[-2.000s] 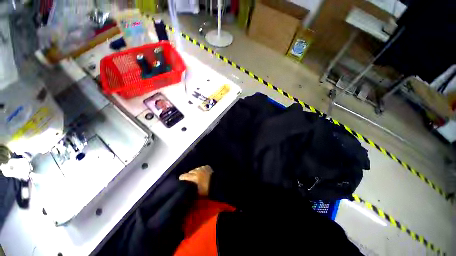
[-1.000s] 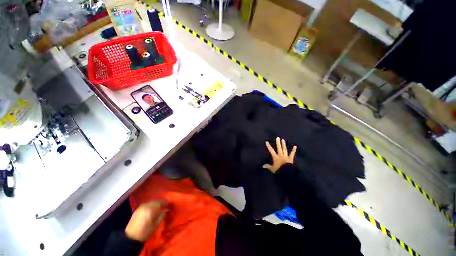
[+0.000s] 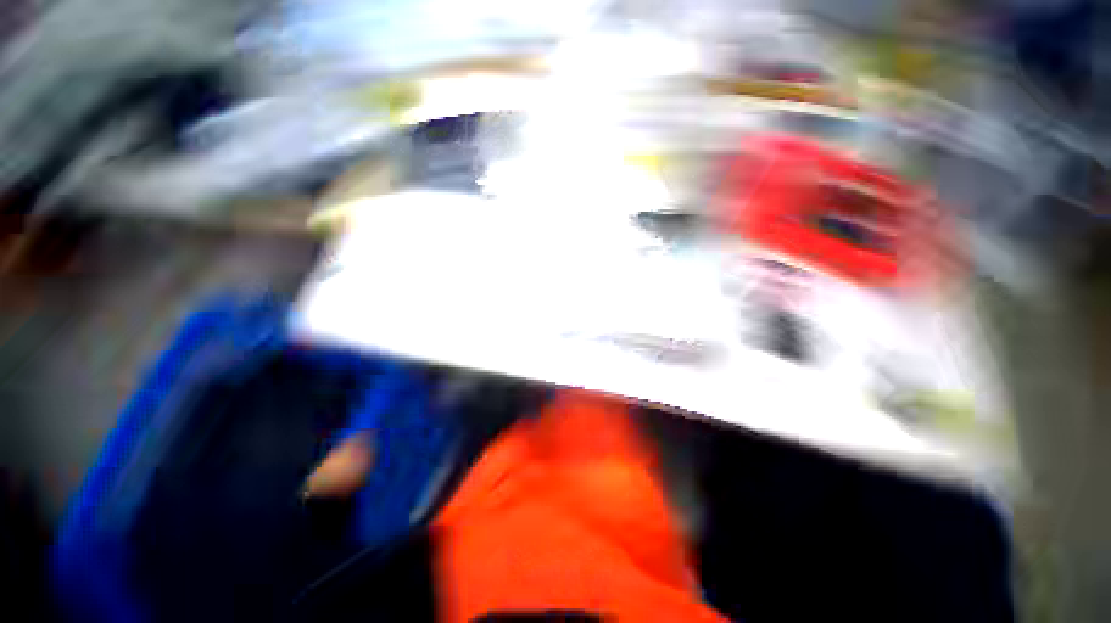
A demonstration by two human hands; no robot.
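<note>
The whole frame is strongly blurred. My left hand [image 3: 340, 469] is a small smear at the lower left, over the blue crate [image 3: 112, 469]. Dark cloth [image 3: 232, 487] fills the crate. Whether my fingers hold any of this cloth cannot be told. My right hand is not in view. More dark cloth [image 3: 853, 523] lies at the lower right, below the table edge.
The white machine table [image 3: 487, 286] spans the middle, washed out by glare. A red basket [image 3: 780, 201] stands at its right, with a dark smear, likely the phone [image 3: 782, 331], in front. An orange-red apron [image 3: 560, 511] covers my lap.
The view has swung left, from the garment pile at the right to the blue crate at the left. My right hand, spread on the pile before, has left the picture.
</note>
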